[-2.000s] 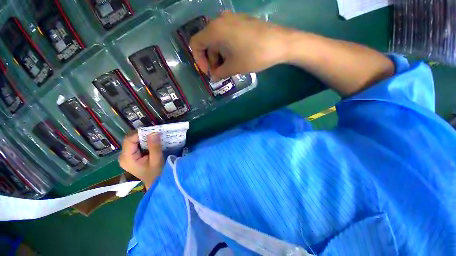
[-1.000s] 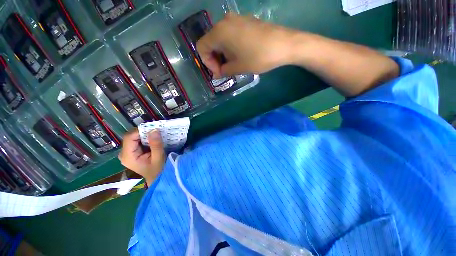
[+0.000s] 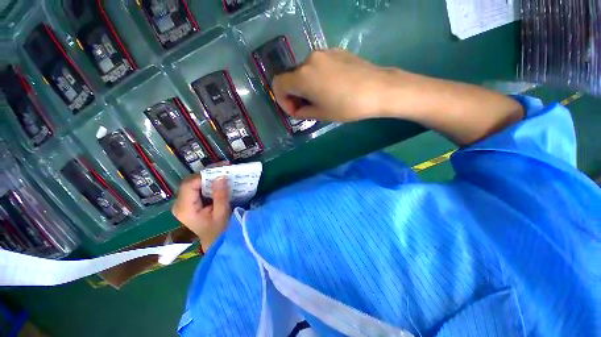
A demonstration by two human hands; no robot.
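My left hand (image 3: 203,209) grips the label strip (image 3: 232,182), a white printed sheet, near the front edge of the bench. My right hand (image 3: 315,89) is over the phone body (image 3: 273,54) in the nearest right pocket of the clear blister tray (image 3: 183,58). Its fingers are bent down at the lower half of that phone; whether they hold a label is hidden. More black phone bodies with red edges, such as one (image 3: 227,113) left of my right hand, lie in the other pockets.
Stacked trays (image 3: 560,46) stand at the upper right beside a white record sheet (image 3: 480,14). Another tray stack (image 3: 29,207) is at the left. A white label web (image 3: 72,268) hangs at the lower left by a brown cardboard box (image 3: 132,264).
The view has shifted, so tray and hands appear slightly lower and further right. My right hand stays over the same phone. My left hand still holds the label strip.
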